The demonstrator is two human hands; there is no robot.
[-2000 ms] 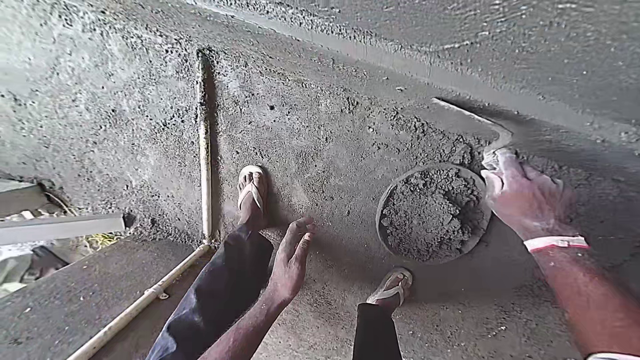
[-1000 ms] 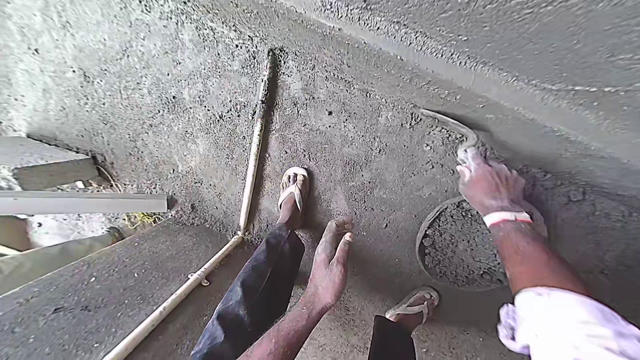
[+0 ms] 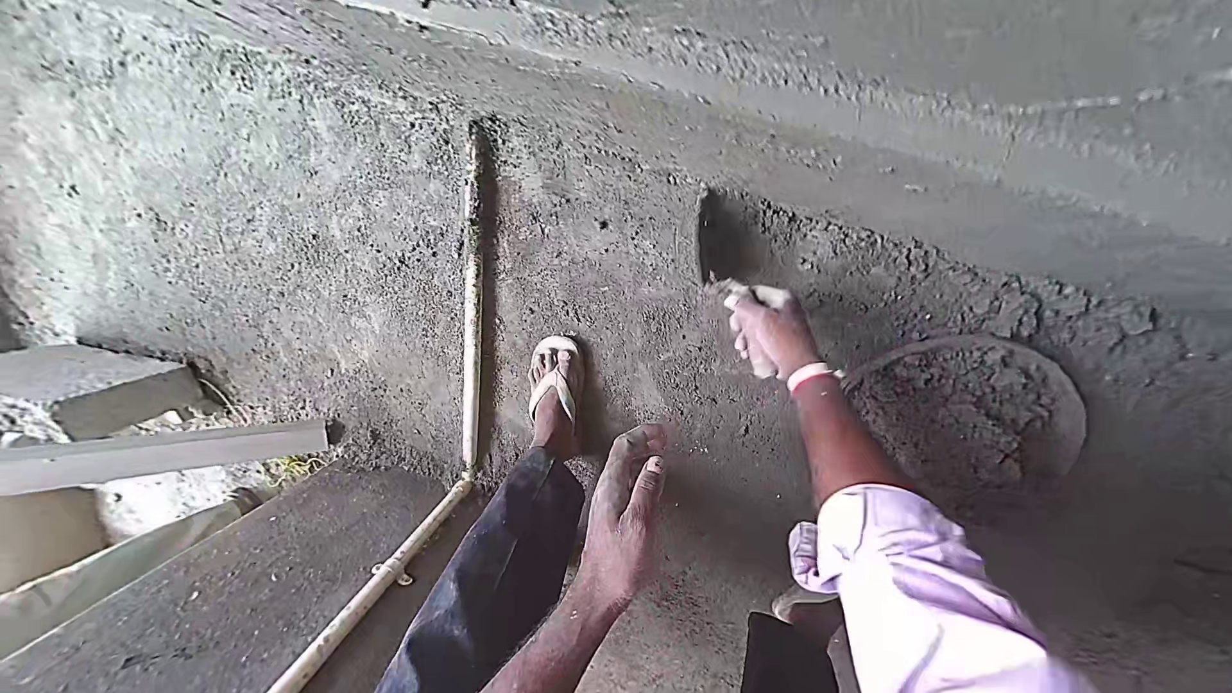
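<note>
My right hand (image 3: 775,329) is closed on the handle of a trowel (image 3: 704,236), whose blade is seen edge-on against the rough cement floor, left of a ridge of wet mortar (image 3: 972,284). A round pan of mortar (image 3: 1068,409) lies to the right, partly behind my right forearm. Bare and dusty, my left hand (image 3: 628,510) hovers over my leg with its fingers a little curled and nothing in it.
A pale pipe (image 3: 472,318) runs along the floor and bends down over a dark slab (image 3: 241,568). At the left lie a concrete block (image 3: 106,385) and a grey metal bar (image 3: 173,452). A smooth cement band (image 3: 866,135) crosses the top. My sandalled foot (image 3: 555,385) stands beside the pipe.
My right hand has moved left with the trowel, away from the mortar pan. The trowel, seen flatter before, is now turned edge-on. My left hand still hangs empty.
</note>
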